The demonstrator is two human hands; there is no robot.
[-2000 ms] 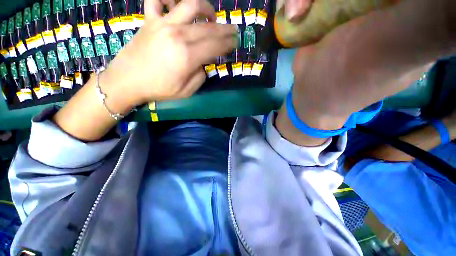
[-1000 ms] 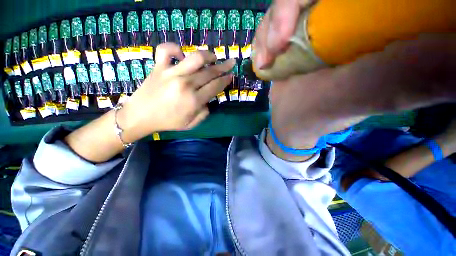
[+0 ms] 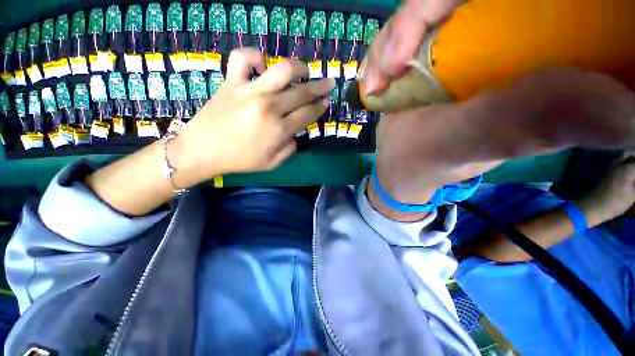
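The black foam tray [image 3: 278, 148] holds two rows of small green circuit board units [image 3: 298, 22] with thin wires and white-and-yellow ends. My left hand [image 3: 261, 115] is over the lower row, fingers bent; whether its fingertips hold anything is hidden. My right hand [image 3: 400, 52] is shut on the orange electric screwdriver [image 3: 515, 49], large and blurred near the camera. The screwdriver's tan front grip and dark tip point left, at the right end of the lower row, close to my left fingertips. The tip's contact with a board cannot be made out.
The tray lies on a green bench mat [image 3: 306, 174] with a yellow mark [image 3: 218, 181] near its front edge. A black cord [image 3: 550, 268] runs past my right arm. A coworker's arm with a blue wrist strap [image 3: 575, 217] and blue clothing is at the right.
Since two seconds ago, the tray sits lower in view and the screwdriver's orange body has come into view. In the last second, the tray and hands have shifted only slightly.
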